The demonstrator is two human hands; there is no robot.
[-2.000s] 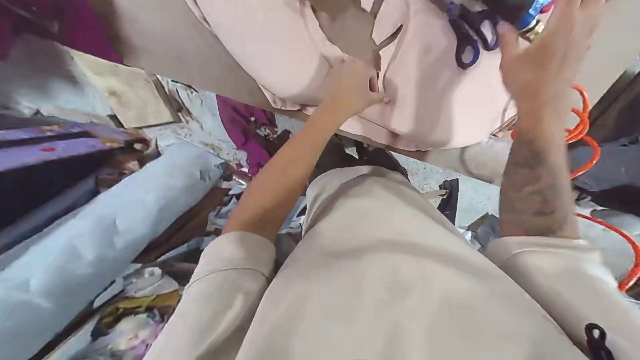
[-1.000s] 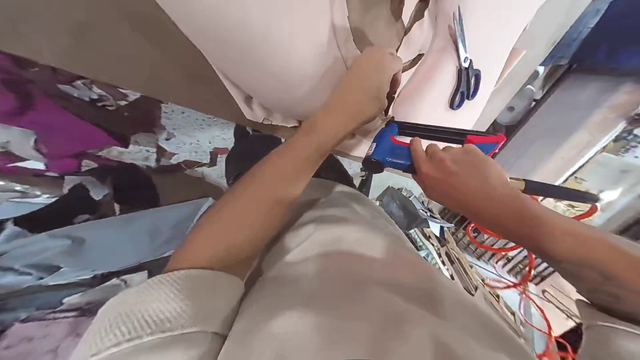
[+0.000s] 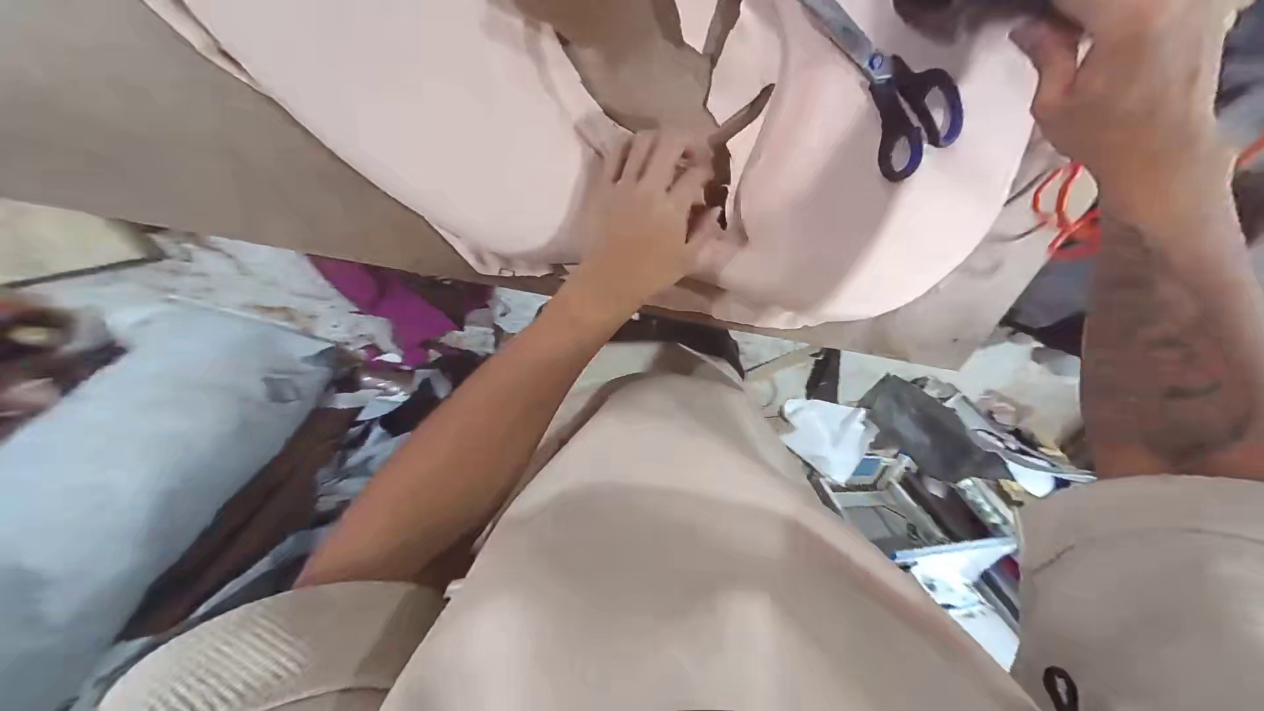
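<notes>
Pale pink sheet material (image 3: 859, 237) lies over a shaped piece with a brown opening (image 3: 652, 79) in it. My left hand (image 3: 642, 212) rests at the lower end of this opening, its bent fingers and thumb on the material's edge by a dark gap. Scissors (image 3: 894, 94) with dark blue handles lie on the pink material, right of my left hand. At the upper right, my right hand (image 3: 1136, 99) is blurred beside a dark object (image 3: 958, 15) cut off by the top edge. Whether it grips that object is unclear.
Below right, an orange coiled hose (image 3: 1071, 212) hangs near my right forearm. A large pale blue roll (image 3: 148, 454) lies at the lower left. Magenta cloth (image 3: 385, 301) and mixed scraps (image 3: 918, 430) lie on the floor below the work surface's edge.
One second ago my right hand held a blue and red staple gun near my left hand; now it is at the upper right and that tool is not plainly visible. The view has turned.
</notes>
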